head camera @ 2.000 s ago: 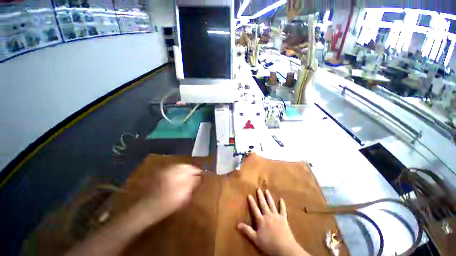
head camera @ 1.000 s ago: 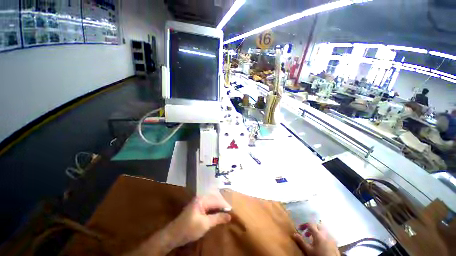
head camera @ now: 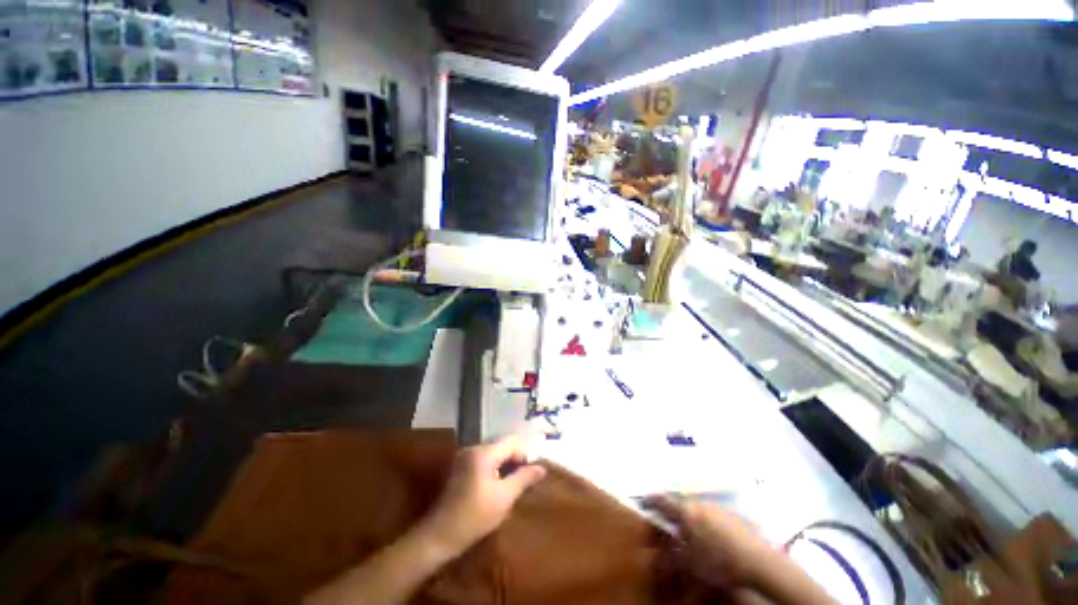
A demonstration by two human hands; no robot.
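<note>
The brown bag panel fills the bottom of the view, its upper edge just below the sewing machine head. My left hand grips the panel's upper edge at the middle, thumb and fingers pinched on it. My right hand is blurred at the panel's right edge, over the metal plate; the blur hides whether its fingers hold the panel. The needle area is small and hard to make out.
The control screen stands left of the head. Thread snips and a small dark rectangle lie on the white plate. Brown straps are bundled at the right. A green mat lies behind left.
My left hand has moved from flat work on the panel to its upper edge. My right hand has left the panel's middle for its right edge. The panel sits lower, away from the needle area.
</note>
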